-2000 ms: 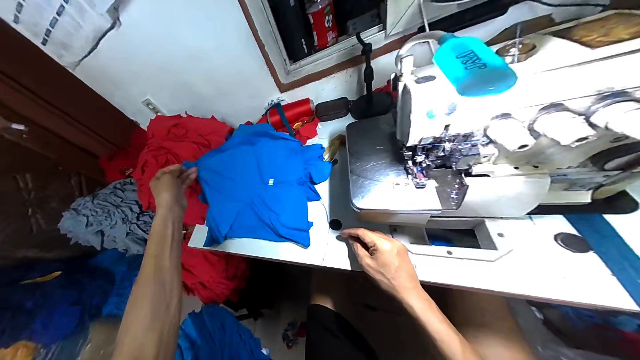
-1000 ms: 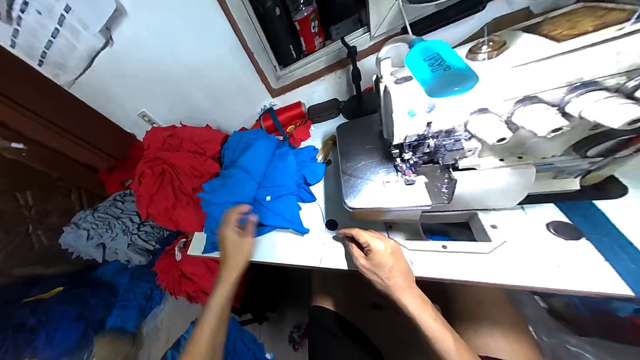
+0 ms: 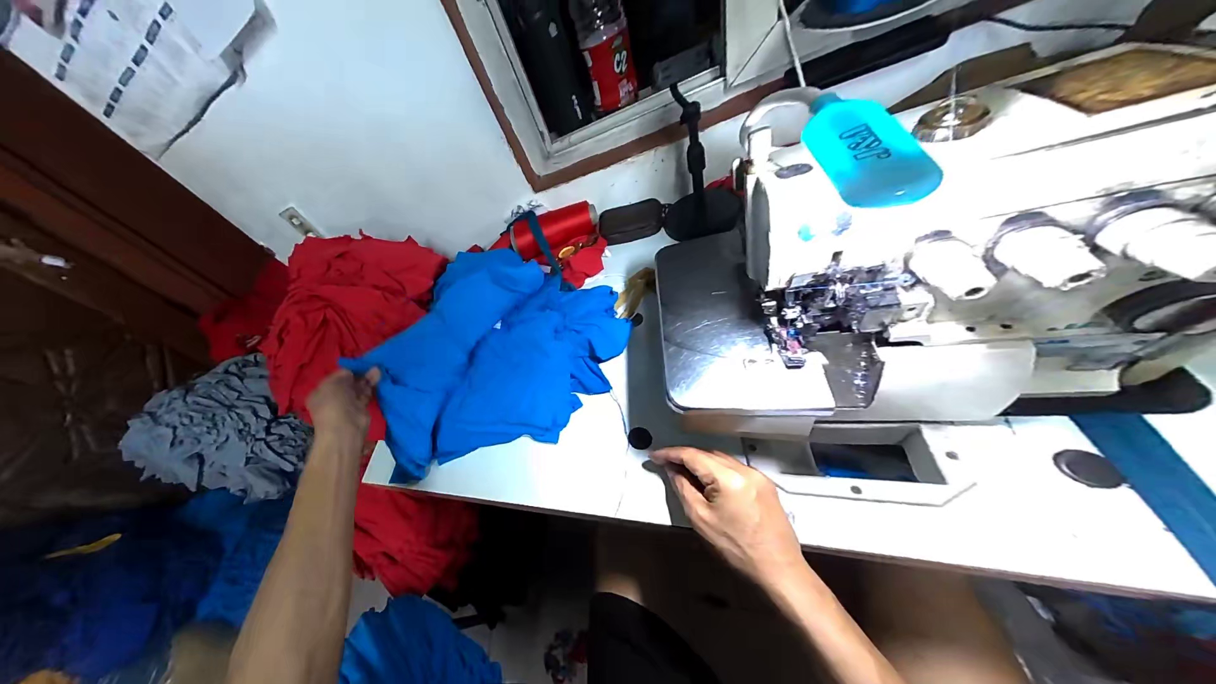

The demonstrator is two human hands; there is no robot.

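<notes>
Blue fabric pieces [image 3: 513,351] lie rumpled on the left end of the white sewing table [image 3: 570,475]. My left hand [image 3: 342,404] has its fingers closed on the left corner of this blue fabric. Near the table's front edge, my right hand [image 3: 727,494] rests with thumb and forefinger close together; whether it holds something small I cannot tell. Just beyond it stands a white overlock sewing machine [image 3: 836,285] with a metal plate [image 3: 712,332] and a presser foot [image 3: 790,356]. No cloth shows under the foot.
Red fabric [image 3: 351,294] and grey fabric [image 3: 223,423] are heaped left of the table. A red thread cone [image 3: 560,228] and a black stand [image 3: 701,204] are at the back by the wall. A light-blue bottle [image 3: 869,152] sits upon the machine. More blue cloth [image 3: 418,646] lies below.
My left hand has moved left from the front of the blue fabric to its left corner, which is now drawn out leftward. My right hand has stayed near the table's front edge.
</notes>
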